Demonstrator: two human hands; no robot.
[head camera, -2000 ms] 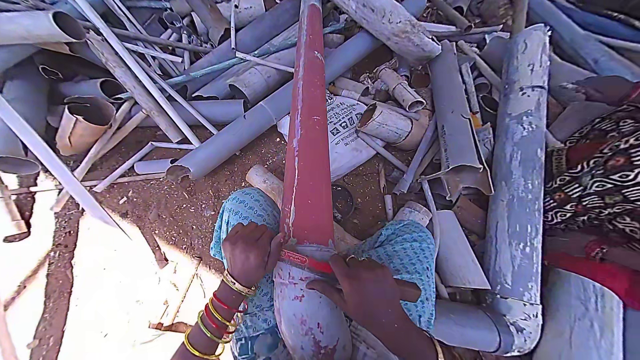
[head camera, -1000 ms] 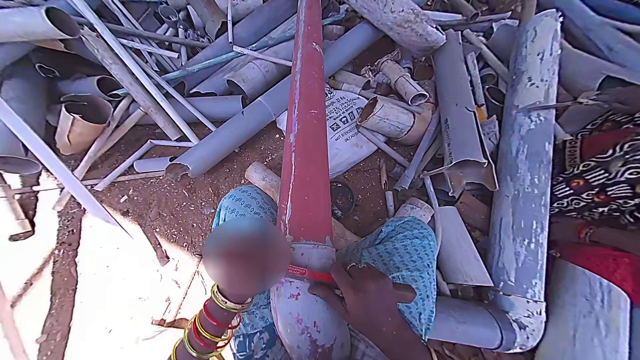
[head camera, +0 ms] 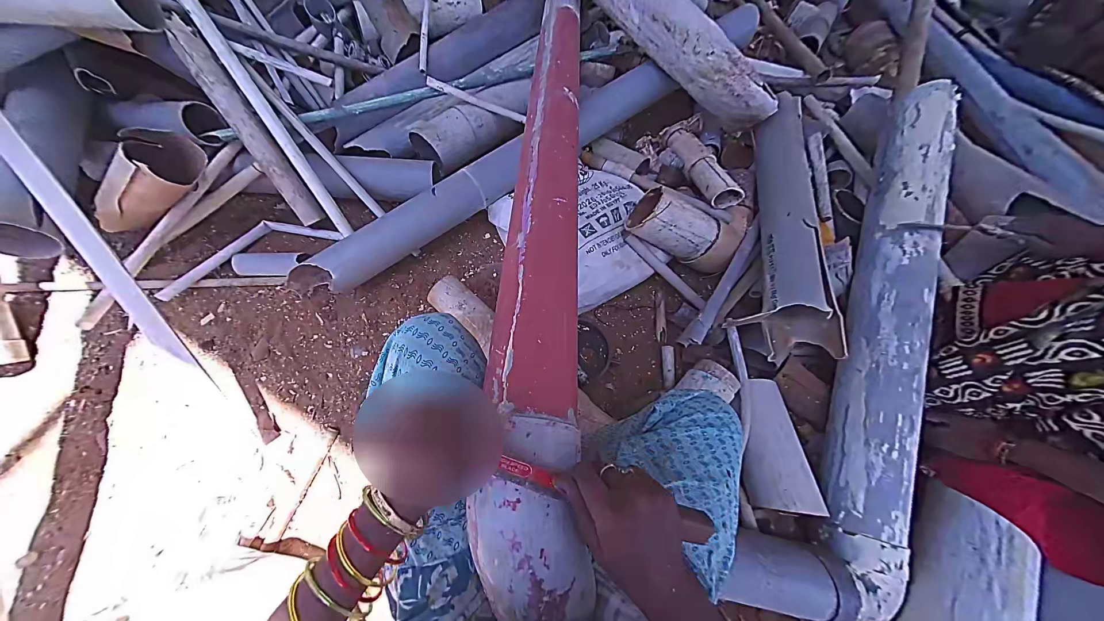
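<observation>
A long red-painted pipe (head camera: 543, 259) runs upright through the middle of the head view, its near end in a grey pipe elbow (head camera: 530, 552) between my knees. Across the joint lies a red hacksaw blade (head camera: 526, 470) bearing writing. My right hand (head camera: 625, 517) is closed on the blade's right part, with a brown wooden handle (head camera: 690, 524) jutting out beyond the palm. At the left side of the joint is my left hand (head camera: 429, 440), covered by a blur, so its fingers and what it grips are hidden. Bangles (head camera: 349, 561) circle that wrist.
Scrap grey pipes (head camera: 414, 220) lie heaped ahead. A white printed sack (head camera: 608, 233) is on the soil behind the red pipe. At the right stands a long peeling grey pipe (head camera: 893, 310) with an elbow. Another person's arm (head camera: 992, 440) and patterned clothing (head camera: 1018, 354) show at the right edge.
The red blade lies lower on the joint than two seconds ago, and my right hand has moved slightly with it. The pipe stays between my knees.
</observation>
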